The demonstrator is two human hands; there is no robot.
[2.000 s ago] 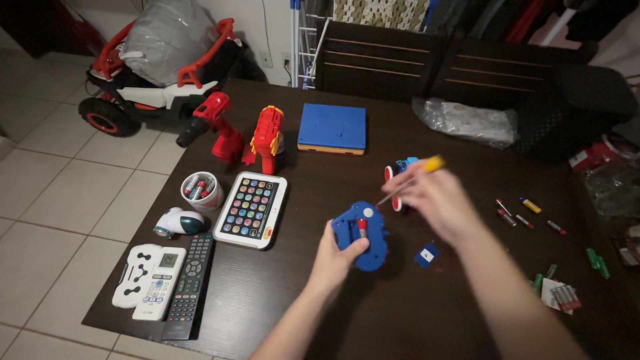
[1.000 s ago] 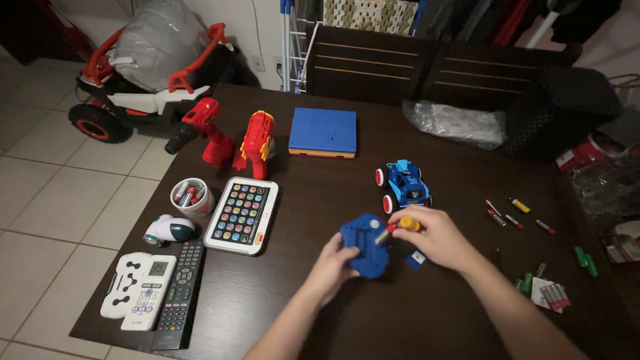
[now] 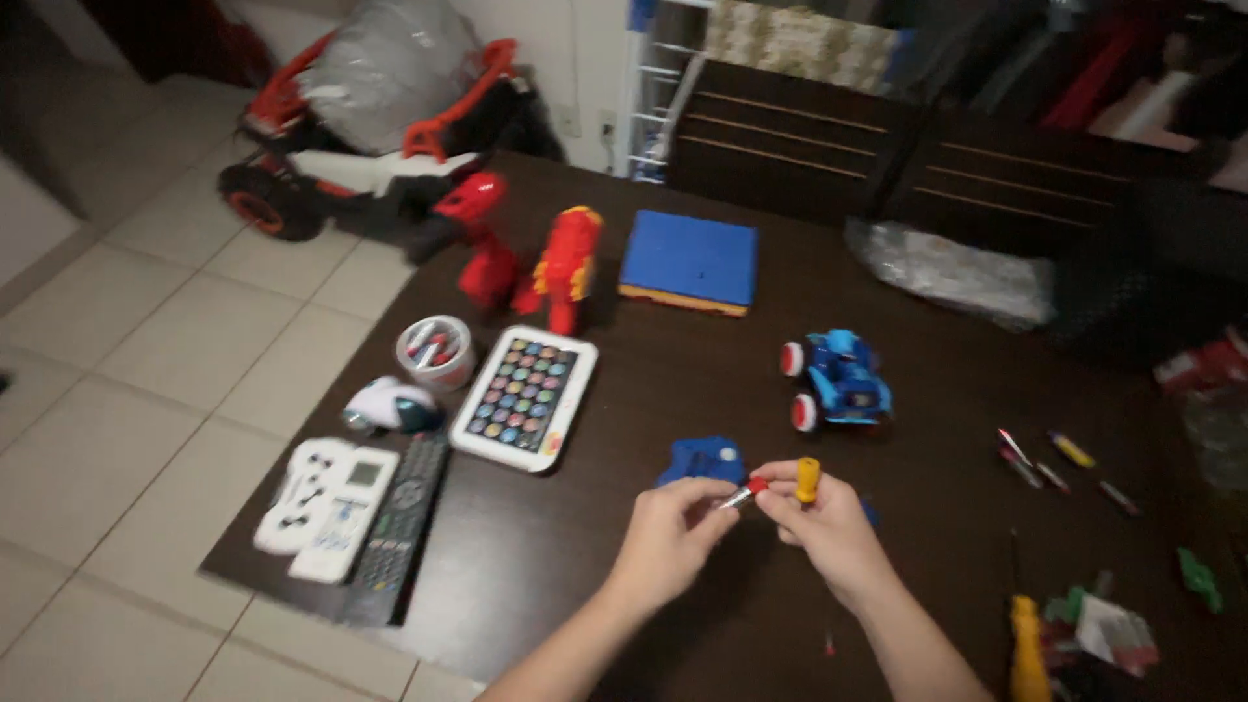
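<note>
Between the fingertips of both hands is a small red-and-silver battery. My left hand pinches its silver end, and my right hand has its red end. A yellow-handled screwdriver is also tucked in my right hand, its shaft hidden. Just beyond my left hand lies the blue plastic toy part with a pale round spot, partly covered by the fingers. The blue toy car with red-and-white wheels stands farther back. Behind my right hand, a small blue piece shows partly.
Left are a toy tablet, a tub of batteries, a black remote control and a white remote. A blue box lies at the back. Loose batteries and another yellow-handled screwdriver lie right.
The blue toy part was in my left hand and now lies on the table. My left hand has come over to the battery beside my right hand. The view has shifted.
</note>
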